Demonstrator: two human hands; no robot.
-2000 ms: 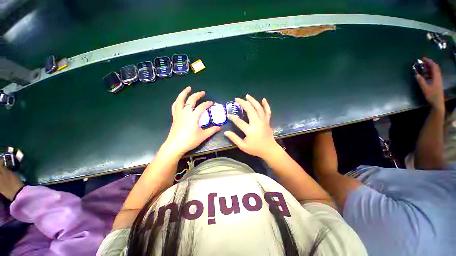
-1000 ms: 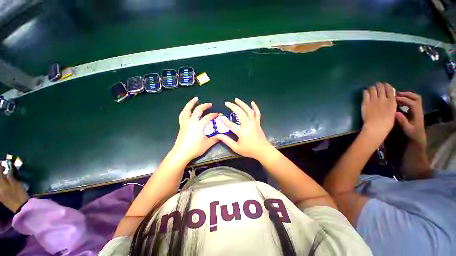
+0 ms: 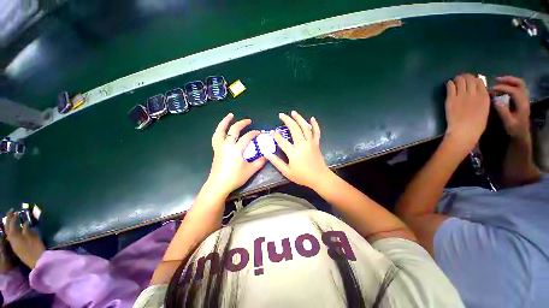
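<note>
Three smartwatch units lie side by side on the dark green bench between my hands. The left unit (image 3: 251,151) and the middle unit (image 3: 266,144) glow bright white. The right unit (image 3: 283,132) is partly hidden under my fingers and shows a bluish display. My left hand (image 3: 232,156) has thumb and index finger around the left unit, other fingers spread. My right hand (image 3: 304,155) has its thumb by the middle unit and its fingers over the right unit. Exact fingertip contact is hard to tell.
Several watches (image 3: 176,100) with dark or menu screens lie in a row at upper left, beside a yellow-edged square (image 3: 237,88). A pale divider strip (image 3: 241,45) runs behind. A neighbour's lilac sleeve (image 3: 78,274) is at left; another person's hands (image 3: 468,108) work at right.
The whole view has shifted slightly. My hands stay around the same three units, with small finger shifts. The right neighbour's second hand has come onto the bench.
</note>
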